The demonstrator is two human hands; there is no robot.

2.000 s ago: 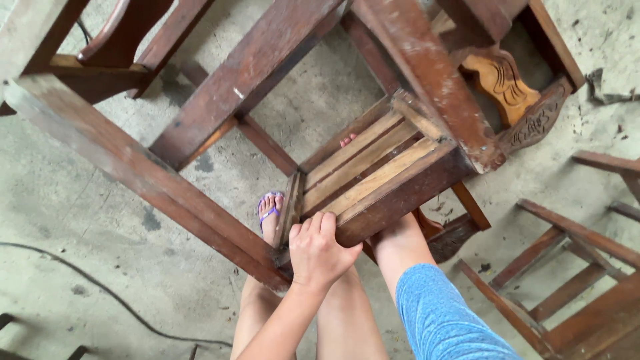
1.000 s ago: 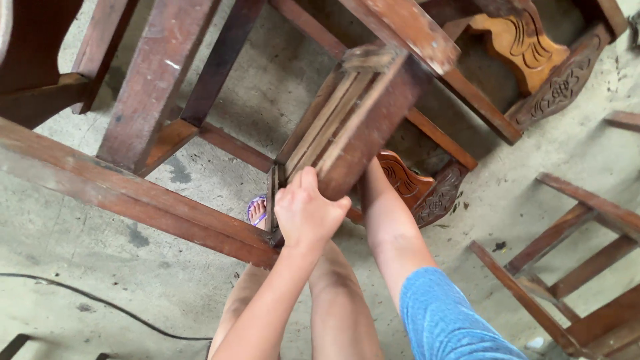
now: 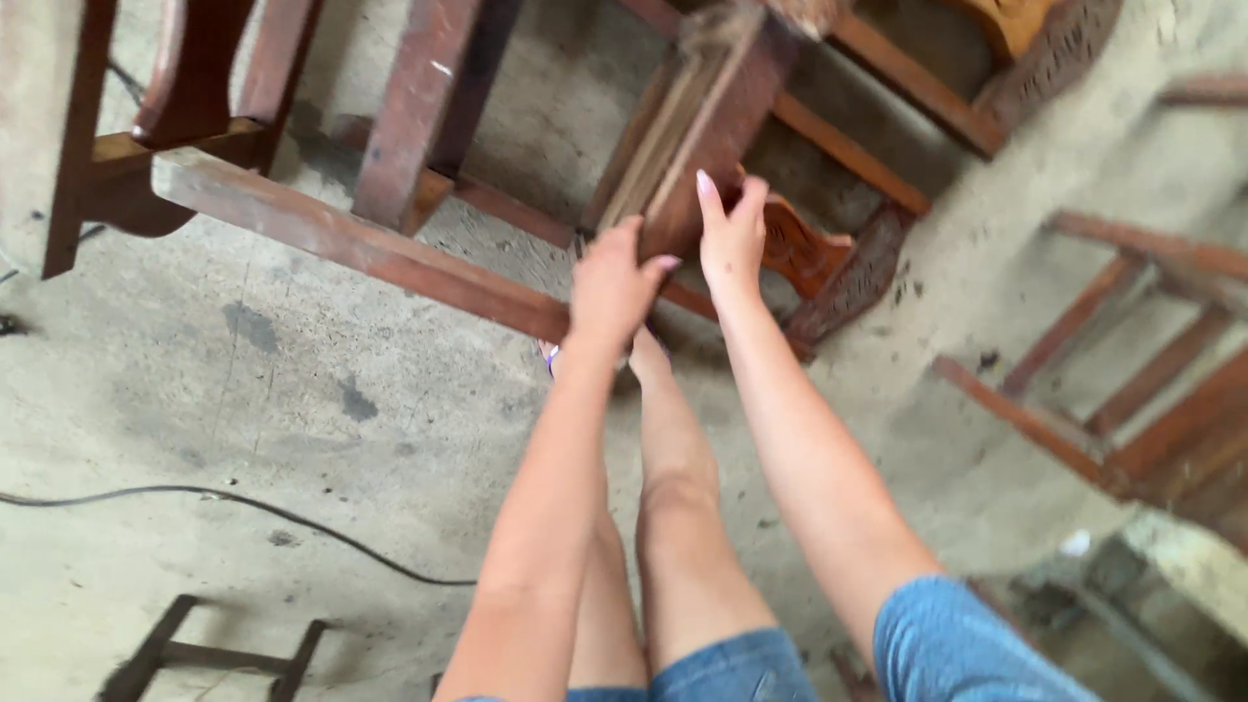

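Note:
A dark wooden chair (image 3: pixel 366 255) lies tipped in front of me, its slatted part (image 3: pixel 673 127) turned edge-on below the top of the view. My left hand (image 3: pixel 616 278) grips the near corner of that slatted part, thumb on its side board. Just to the right, my right hand (image 3: pixel 733 229) is beside the board's outer face with thumb and fingers apart; whether it touches the wood is unclear. Behind the right hand is a carved orange-brown wooden panel (image 3: pixel 804 244) in a darker carved frame. The chair's upper end runs out of view.
More wooden chair frames stand at the upper left (image 3: pixel 200 68) and the right (image 3: pixel 1072 409). A black cable (image 3: pixel 292 512) crosses the concrete floor at lower left, above a small dark wooden frame (image 3: pixel 224 656). My feet and legs are just below the chair.
My right hand, earlier hidden behind the slatted part, has come out to its right side. The slatted part has turned more edge-on. My left hand has stayed at its near corner.

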